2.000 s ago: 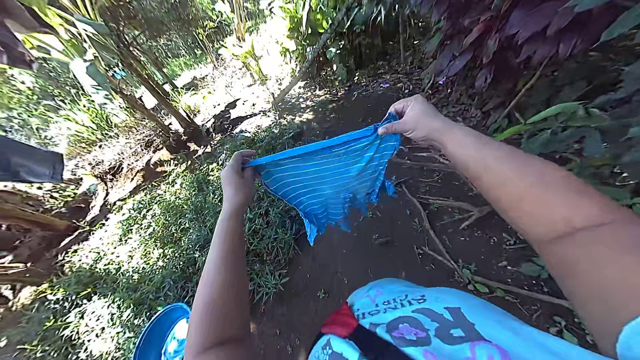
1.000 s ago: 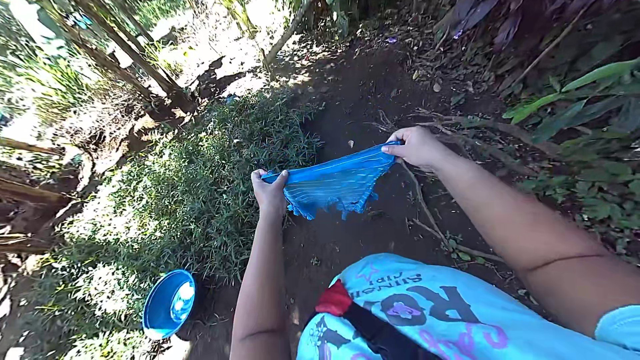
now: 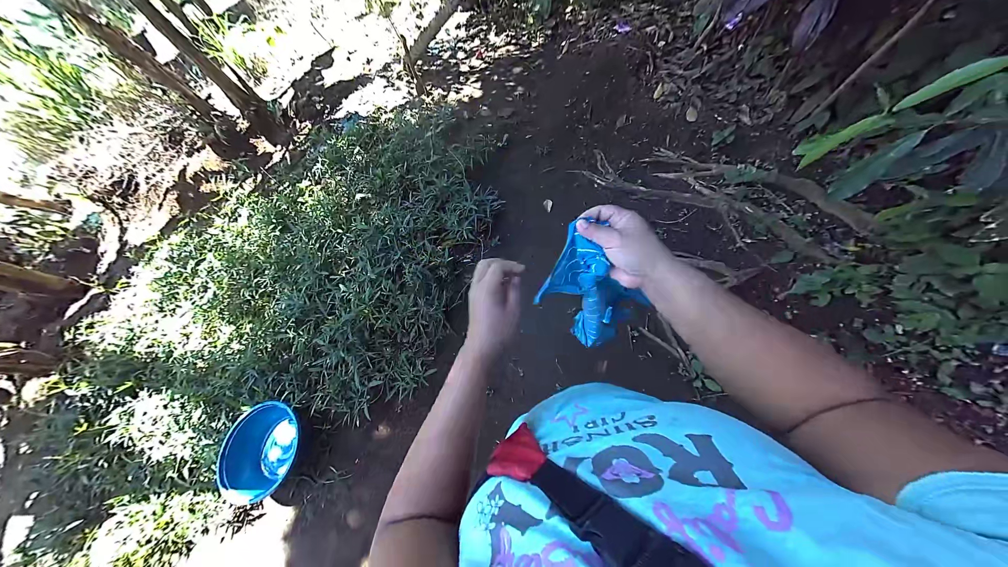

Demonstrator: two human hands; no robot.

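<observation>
A blue striped cloth garment point(image 3: 592, 276) hangs bunched from my right hand point(image 3: 622, 244), its top edge pinched between thumb and fingers. Its lower part dangles in folds over the dark soil. To the left of the cloth is my left hand point(image 3: 494, 299), apart from it, with fingers bent and nothing seen in it; part of the palm is hidden. A blue plastic basin point(image 3: 236, 455) stands at the lower left beside the plants, with something bright in it that glare makes hard to tell.
Low leafy plants point(image 3: 339, 268) grow on the left, with thin trunks point(image 3: 252, 110) behind them. Exposed roots point(image 3: 756, 205) cross the bare soil point(image 3: 551, 118) on the right, near broad green leaves point(image 3: 913, 134). A black strap with a buckle point(image 3: 606, 512) lies across the light blue shirt.
My left hand has let go of the cloth, which both hands held stretched out before. The cloth now hangs bunched from my right hand alone.
</observation>
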